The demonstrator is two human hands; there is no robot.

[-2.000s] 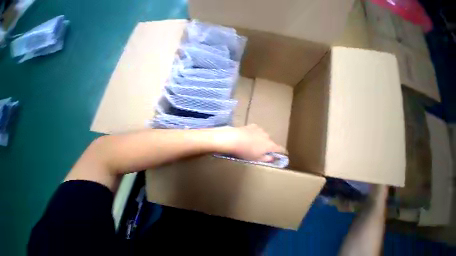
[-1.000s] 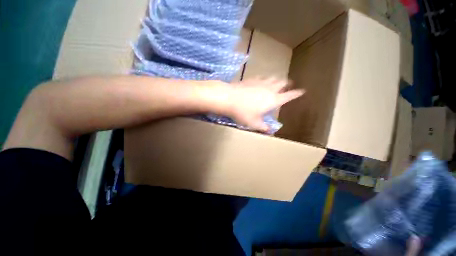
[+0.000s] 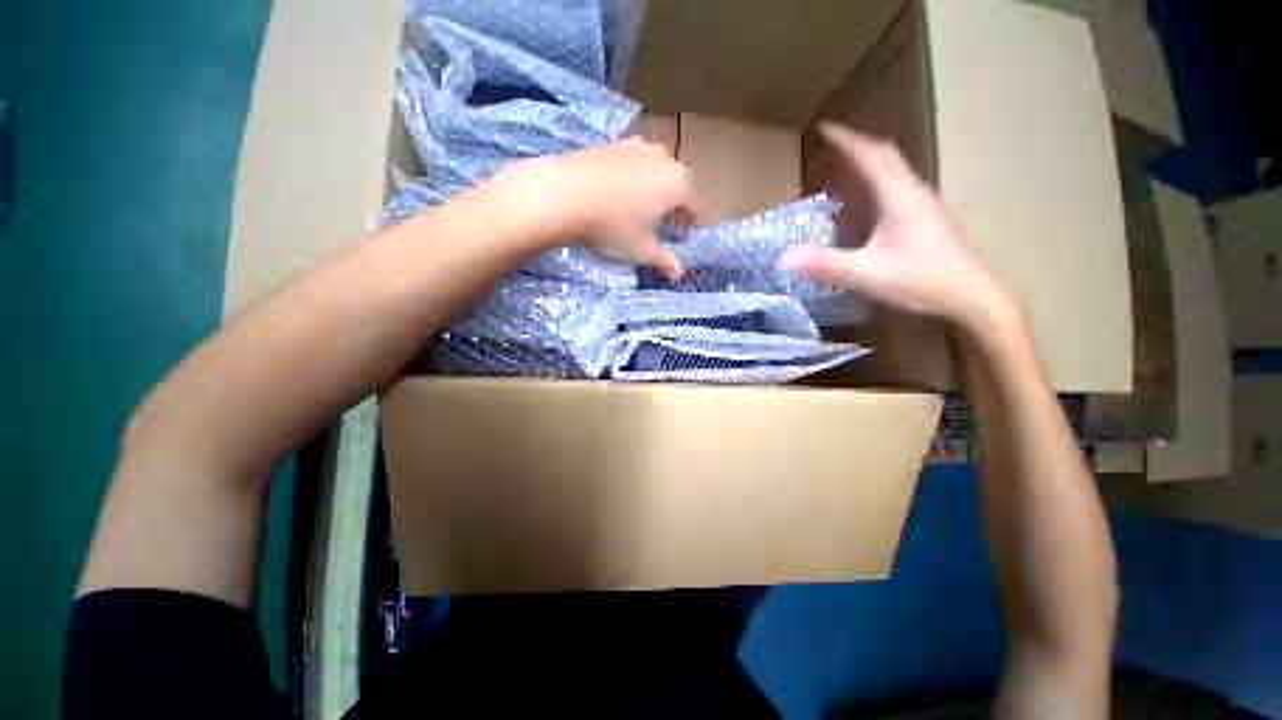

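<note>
The open shipping carton [image 3: 654, 485] stands in front of me. Bubble bags [image 3: 478, 148] crowd its left side. Several more bags stand near its front wall, and dark ribbed items show in two front bags [image 3: 703, 345]. One bubble bag [image 3: 752, 246] lies between my hands, tilted. My left hand [image 3: 619, 197] reaches in from the left with curled fingers and thumb at this bag's left edge; whether it grips is unclear. My right hand [image 3: 907, 239], blurred, is at its right end with fingers spread and thumb against the plastic.
The carton's side flaps fold outward, left [image 3: 309, 155] and right [image 3: 1033, 211]. A green table [image 3: 155, 253] with a pale edge is at left. Other cartons [image 3: 1244, 281] are at right above the blue floor [image 3: 914, 563]. Bare carton bottom shows behind my hands.
My right hand has come from the lower right into the carton, and the bag it carried has left that spot. More bags now stand at the front. My left hand has moved back and left.
</note>
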